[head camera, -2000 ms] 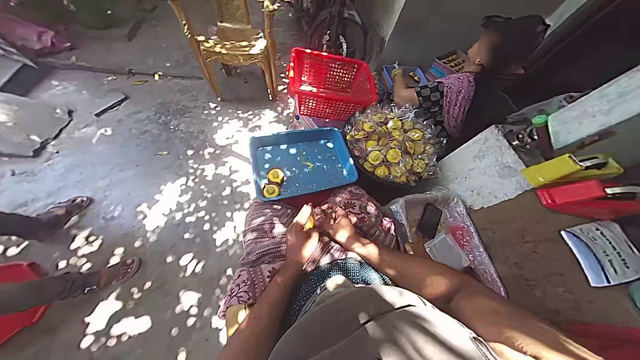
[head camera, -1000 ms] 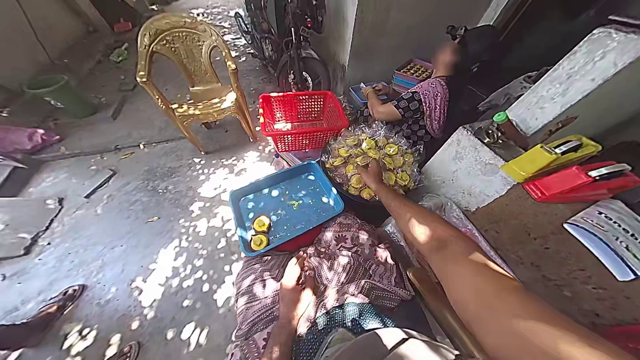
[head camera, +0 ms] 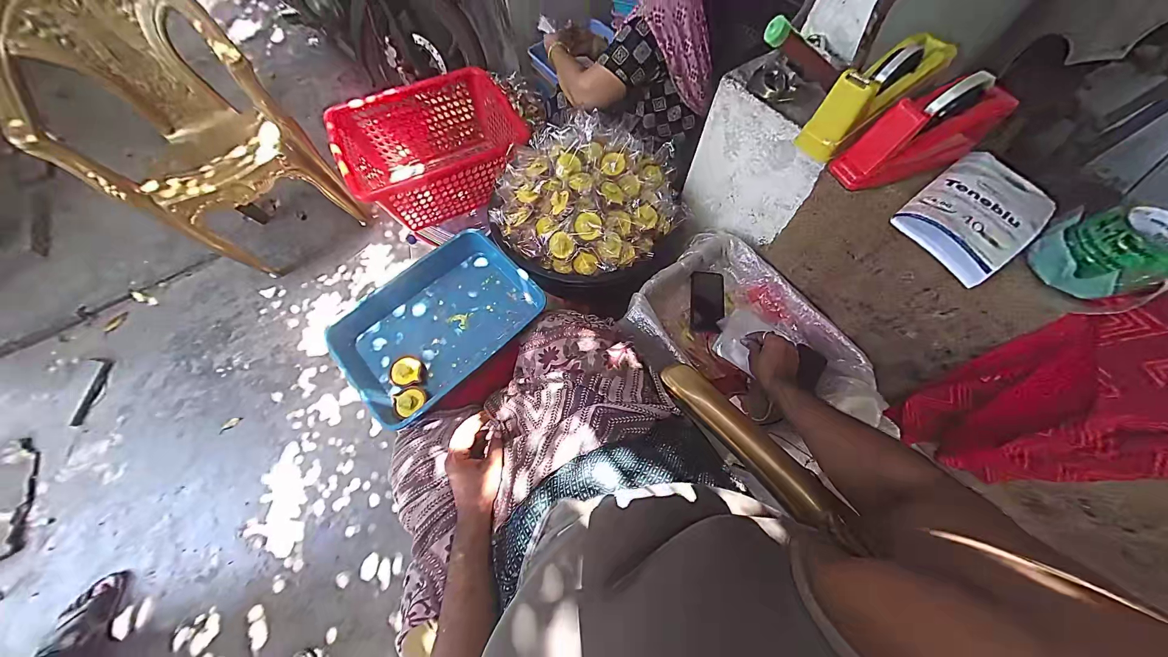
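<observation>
My left hand (head camera: 474,459) rests on the patterned cloth (head camera: 584,392) over my lap, fingers curled; whether it holds anything is unclear. To the right, my right hand (head camera: 776,360) reaches into a plastic-lined tray (head camera: 844,351), at a clear plastic wrapper (head camera: 737,336); its fingertips are partly hidden. A dark phone (head camera: 706,301) lies in that same tray. Beyond my left hand, a blue plastic tray (head camera: 342,351) holds two round yellow-topped pieces (head camera: 408,384) in its near corner. Many similar pieces in clear wrappers (head camera: 589,214) fill a dark round tub (head camera: 570,281).
A red plastic basket (head camera: 429,137) stands behind the blue tray, beside a gold chair (head camera: 196,146). Another person (head camera: 598,82) sits behind the tub. Right are a concrete block (head camera: 753,151), yellow (head camera: 844,109) and red (head camera: 899,137) tape dispensers, a printed packet (head camera: 976,214) and red cloth (head camera: 1049,397).
My right hand has moved from the wrapped pieces in the tub to the plastic-lined tray on the right. My left hand stays over my lap. The view has shifted.
</observation>
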